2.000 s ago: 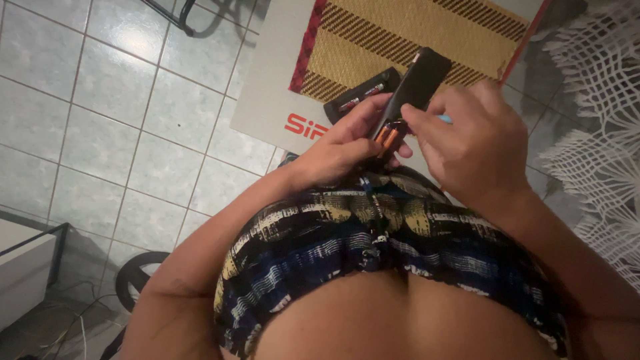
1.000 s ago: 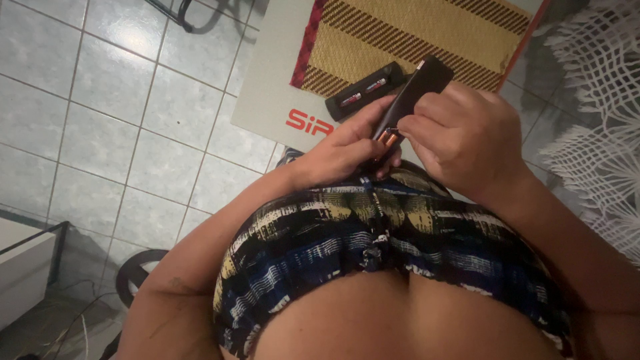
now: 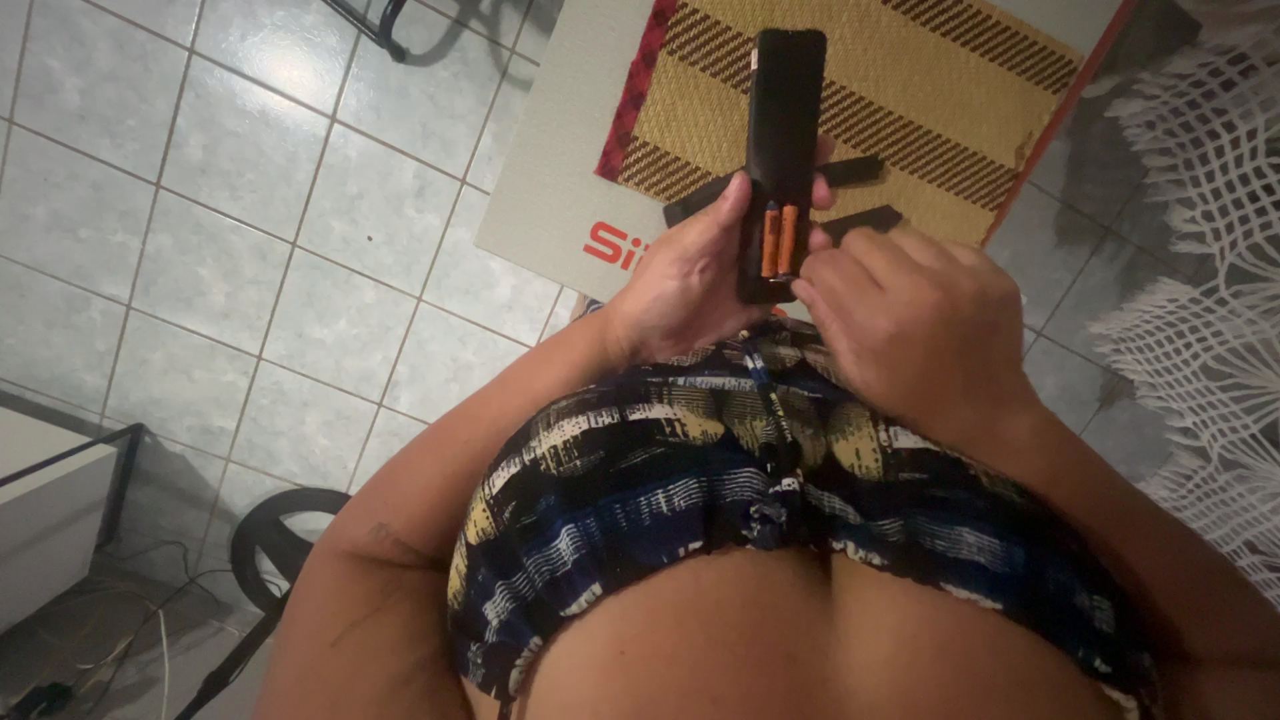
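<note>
My left hand holds a black remote control, back side up, with its battery compartment uncovered. Two orange batteries lie side by side in that compartment. The curled fingers of my right hand are at the lower right edge of the remote, by the end of the batteries; whether they hold something small is hidden. Behind the remote, partly covered by my left hand, a black object lies on the woven mat. More dark flat pieces show to the right of the remote.
A striped woven straw mat lies on a pale board or box top with red lettering. White crochet fabric hangs at the right. A white cabinet, cables and a black curved frame are at lower left, over tiled floor.
The remote has turned from slanted to nearly upright in view, and its two batteries now show fully. My right hand has moved from over the remote to its lower right edge.
</note>
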